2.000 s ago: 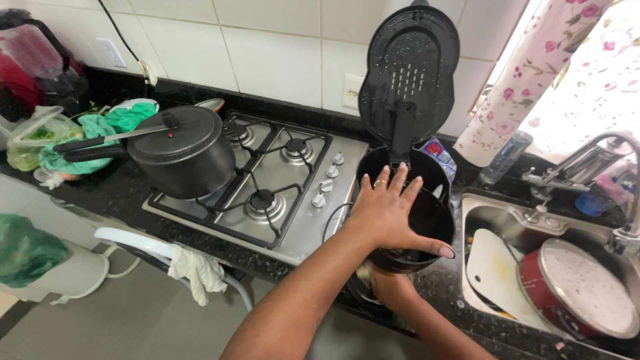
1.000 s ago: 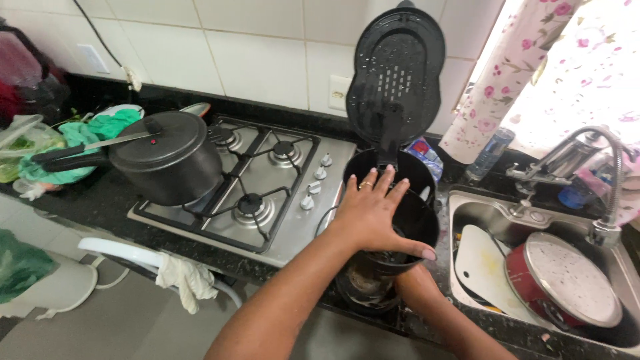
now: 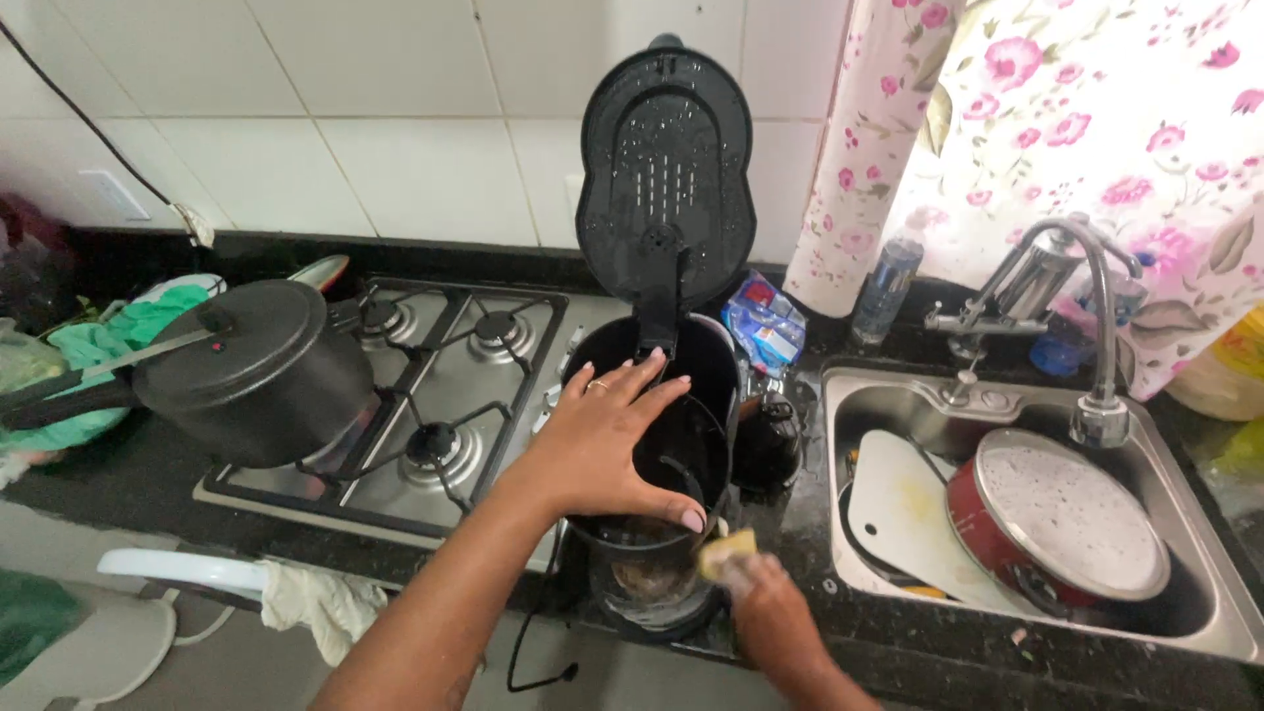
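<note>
A black drip coffee maker [image 3: 647, 553] stands at the counter's front edge between stove and sink, its perforated lid [image 3: 667, 178] raised and dotted with water drops. Across the top opening lies my left hand [image 3: 602, 444], fingers spread over the rim, thumb at the front right. My right hand [image 3: 775, 612], somewhat blurred, holds a yellow sponge [image 3: 728, 555] against or close to the machine's lower right side. Whitish suds or residue show around the base. Just right of the machine sits a dark glass carafe [image 3: 768, 444]. A black power cord [image 3: 523, 632] hangs in front.
On the left, a black pressure cooker [image 3: 257, 375] sits on the gas stove [image 3: 474, 395]. The steel sink [image 3: 1175, 444] at right holds a white cutting board [image 3: 908, 513] and a red pot [image 3: 1057, 513]. Behind are a faucet [image 3: 1101, 336], a plastic bottle [image 3: 886, 291] and a blue packet [image 3: 765, 324].
My right hand, earlier mostly hidden below and behind the coffee maker, has come out to its right side, showing the sponge. My left hand stays on the rim. The carafe now shows.
</note>
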